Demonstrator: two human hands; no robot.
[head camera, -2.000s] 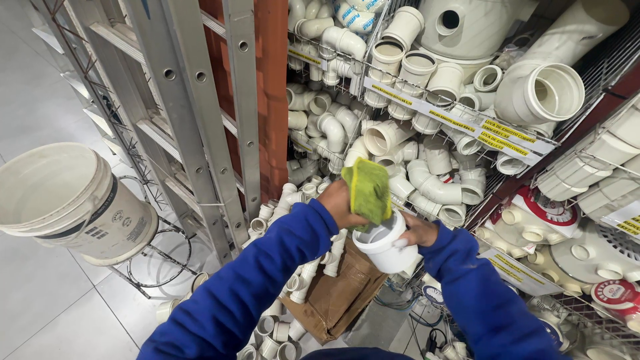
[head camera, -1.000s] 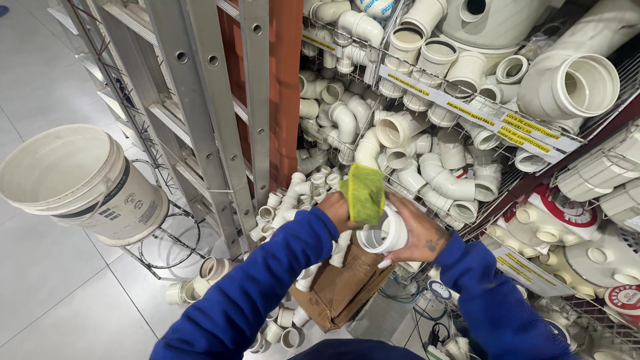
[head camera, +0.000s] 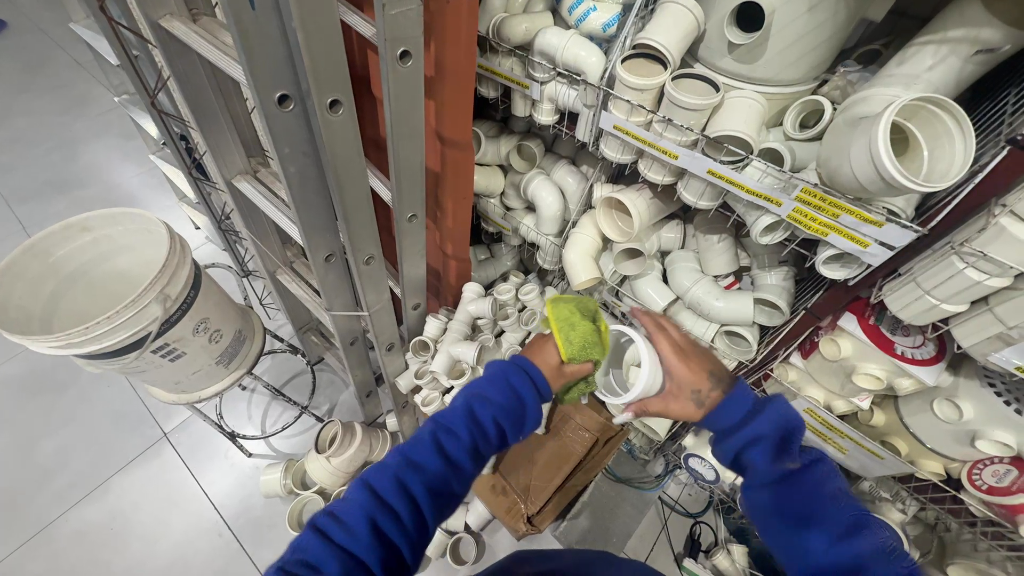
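My left hand (head camera: 556, 364) grips a green microfiber cloth (head camera: 578, 340) with a yellow edge, close against the rim of a white plastic pipe fitting (head camera: 650, 366). My right hand (head camera: 680, 368) holds that fitting from its right side, fingers above and thumb below. The fitting's round opening is turned toward the cloth, and part of its interior shows. Beneath both hands lies a brown cardboard box (head camera: 552, 464), with a heap of small white fittings (head camera: 468, 336) behind and left of it.
A large white bucket (head camera: 200, 344) rests on a black wire stand at left. Aluminum ladders (head camera: 320, 160) lean beside an orange-red post (head camera: 448, 160). Wire shelves with price strips (head camera: 688, 164) hold white elbows (head camera: 708, 288) and pipes. More fittings (head camera: 344, 448) lie on the floor, near cables (head camera: 680, 496).
The fitting has turned in my right hand, its opening now facing more toward the left. My left hand keeps the cloth beside it. The view has shifted somewhat.
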